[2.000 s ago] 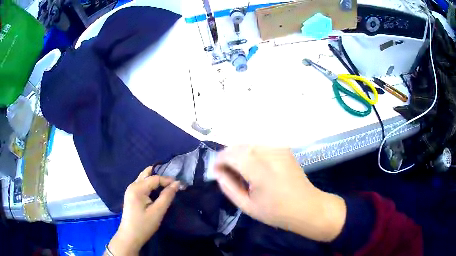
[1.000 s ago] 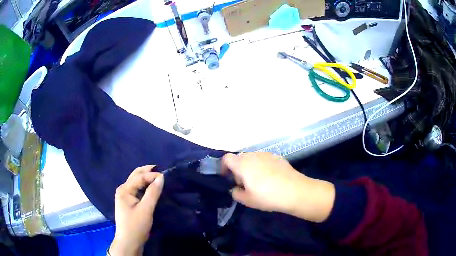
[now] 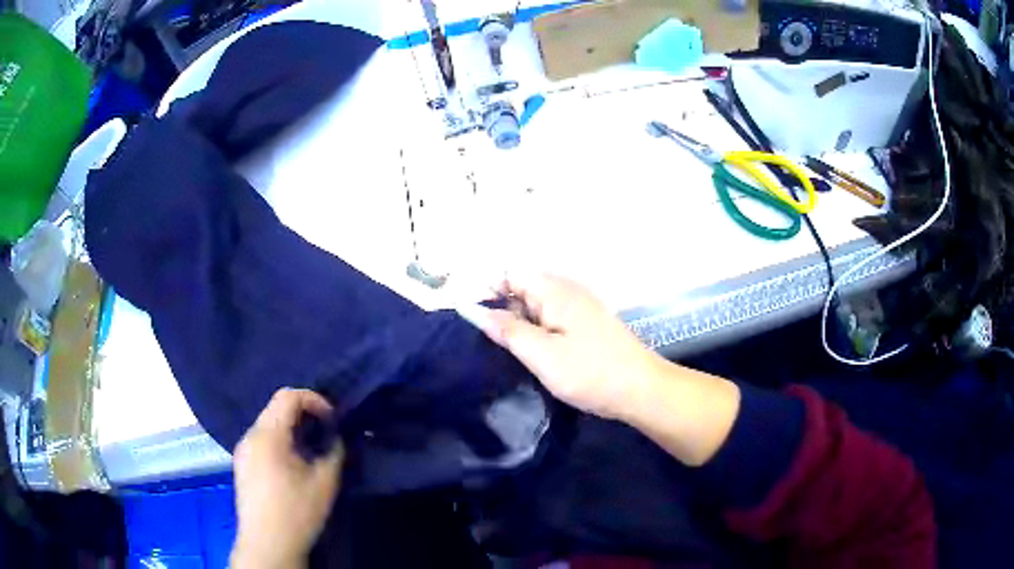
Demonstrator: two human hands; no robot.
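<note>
A dark navy garment piece point(image 3: 278, 278) lies over the left part of the white machine table and hangs over its front edge. My left hand point(image 3: 286, 472) pinches the cloth near the table's front edge, fingers curled in. My right hand point(image 3: 578, 350) holds the cloth's right edge between thumb and fingers at the table's front. A greyish, lighter patch point(image 3: 517, 422) of the cloth shows below my right hand. The presser foot and needle area point(image 3: 458, 117) stand behind, with no cloth under them.
Scissors point(image 3: 758, 191) with yellow and green handles lie at the right, beside an orange-brown handled tool point(image 3: 845, 181). A white cable point(image 3: 943, 167) loops by dark patterned cloth point(image 3: 965, 211). Cardboard point(image 3: 600, 42) is on the machine head. A green bag point(image 3: 39, 128) hangs at the left.
My right hand has moved up and right with the cloth edge. My left hand has moved slightly down and left. The cloth between them is spread, and the pinched strip no longer shows.
</note>
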